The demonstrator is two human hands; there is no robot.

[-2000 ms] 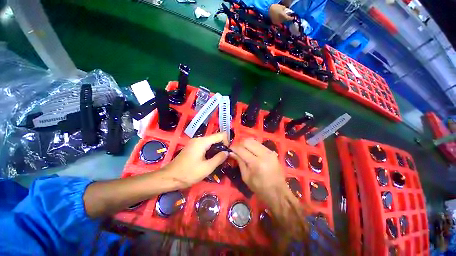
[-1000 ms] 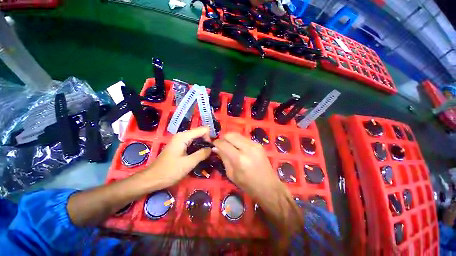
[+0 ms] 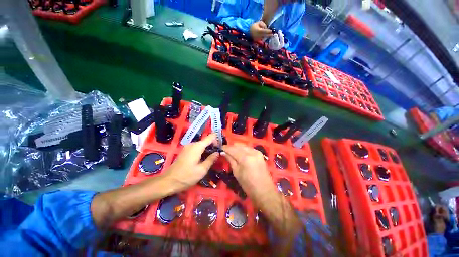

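A red tray [image 3: 188, 196] holds round dark watch heads [image 3: 152, 162], some with orange tabs. Black straps [image 3: 163, 123] stand up along its back rows. Two grey strap halves [image 3: 197, 125] lean together just behind my hands, and another [image 3: 310, 131] sticks out at the back right. My left hand [image 3: 188, 163] holds a dark watch head with its strap over the tray's middle. My right hand [image 3: 247, 166] touches it, fingertips meeting my left's; whether it holds a small part is hidden. A black strap hangs below my hands.
A clear plastic bag of straps [image 3: 55, 165] lies at left beside a white label [image 3: 139, 109]. Stacked red trays [image 3: 402, 201] are at right. Across the green bench are a tray of strapped watches [image 3: 216, 65], another red tray [image 3: 347, 95] and a person's hands [image 3: 260, 31].
The camera view has shifted. My hands stay together at the same spot over the tray, with only the fingers slightly changed. The person across the bench shows more fully, now holding something pale.
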